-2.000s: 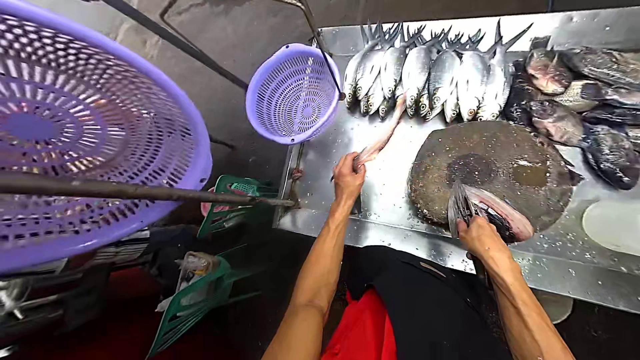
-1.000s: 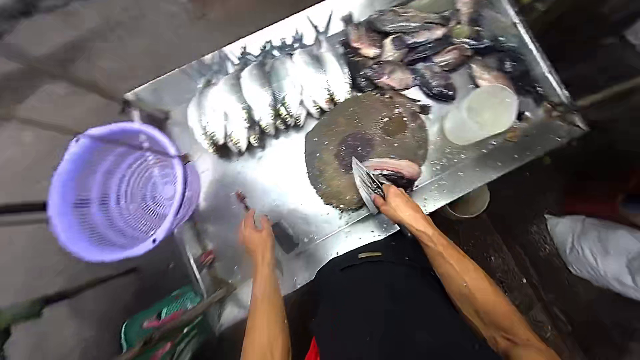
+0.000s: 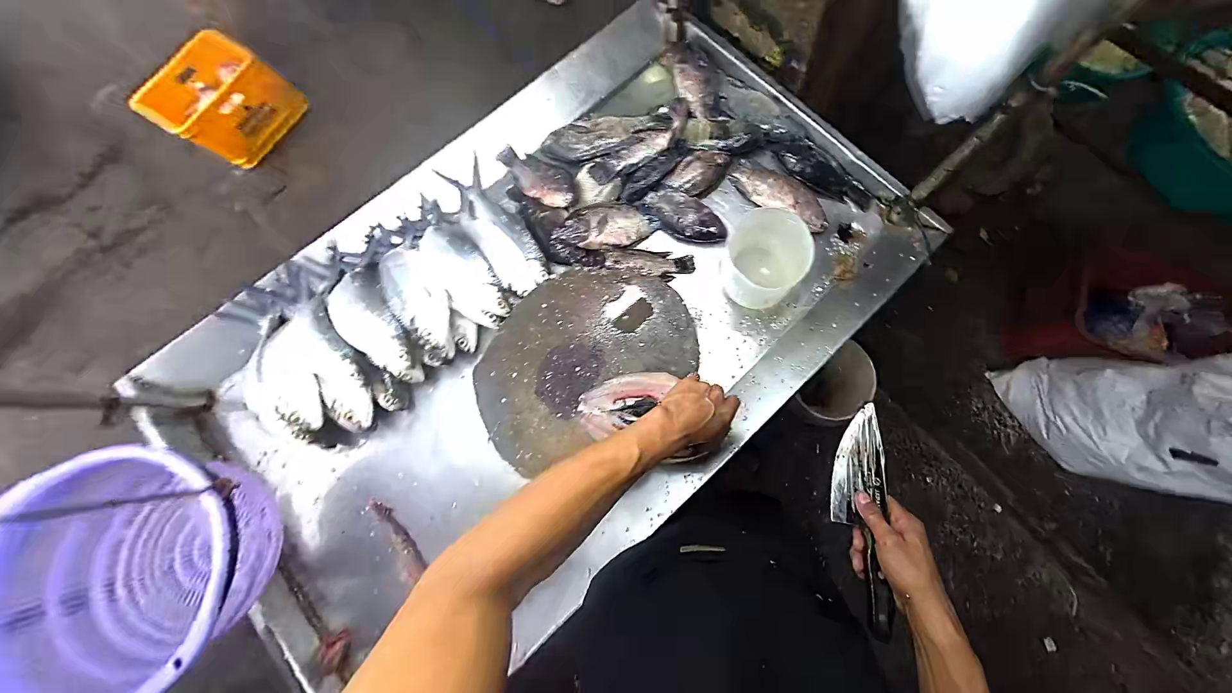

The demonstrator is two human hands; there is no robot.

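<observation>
My left hand point(image 3: 695, 414) grips one end of a cut-open fish point(image 3: 616, 397) lying at the near right edge of a round chopping block point(image 3: 539, 356). Off the table's near edge, to the right, my right hand point(image 3: 895, 544) is closed on the black handle of a wide-bladed knife point(image 3: 859, 462), its blade pointing away from me. Whole silver fish point(image 3: 371, 322) lie in a row left of the block, and dark fish point(image 3: 640, 173) are heaped beyond it. A thin reddish piece of fish point(image 3: 397, 541) rests near my left forearm.
A translucent plastic tub point(image 3: 768, 258) stands on the metal table point(image 3: 799, 337), right of the block. Purple plastic baskets point(image 3: 115, 568) are at the left corner. Below the near edge is a bucket point(image 3: 840, 382). An orange crate point(image 3: 219, 99) and a white sack point(image 3: 1126, 423) lie farther out.
My left hand has moved from the table's left part to the fish on the block. My right hand has drawn the knife off the block to the right. The view has swung right.
</observation>
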